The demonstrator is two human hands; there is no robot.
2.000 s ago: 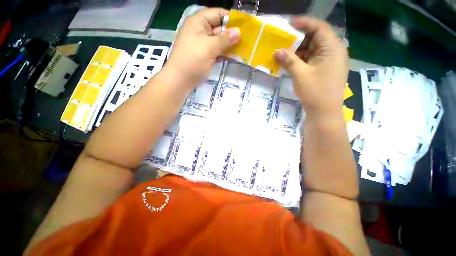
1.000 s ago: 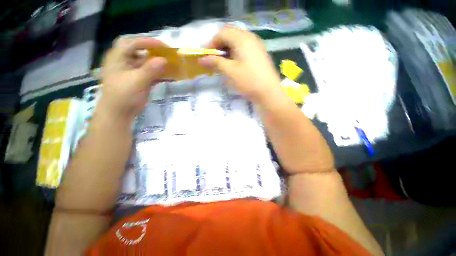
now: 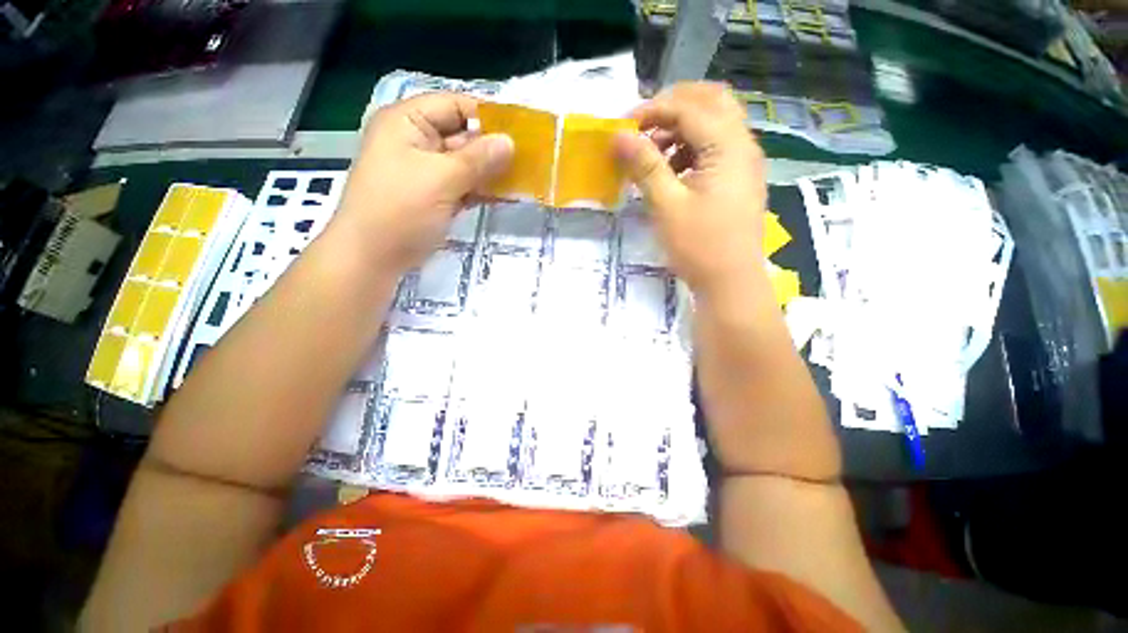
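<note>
My left hand (image 3: 414, 173) and my right hand (image 3: 699, 167) hold a small sheet with two yellow rectangles (image 3: 526, 155) side by side, a thin white line between them. Each hand pinches one end between thumb and fingers. The sheet is raised over the far part of the whitish blister tray (image 3: 557, 359). The tray has rows of rectangular pockets with thin dark outlines; glare hides much of their content.
At left lie a stack of yellow sticker sheets (image 3: 161, 291), white die-cut sheets with square holes (image 3: 278, 204) and a beige block (image 3: 68, 260). At right are yellow scraps (image 3: 779, 278), a white liner pile (image 3: 915, 284), a blue pen (image 3: 907, 420) and clear trays (image 3: 1089, 235). More trays (image 3: 804, 62) stand beyond.
The view has shifted. The yellow sheet, tilted nearly edge-on one second ago, now faces me more. Both hands still hold its ends.
</note>
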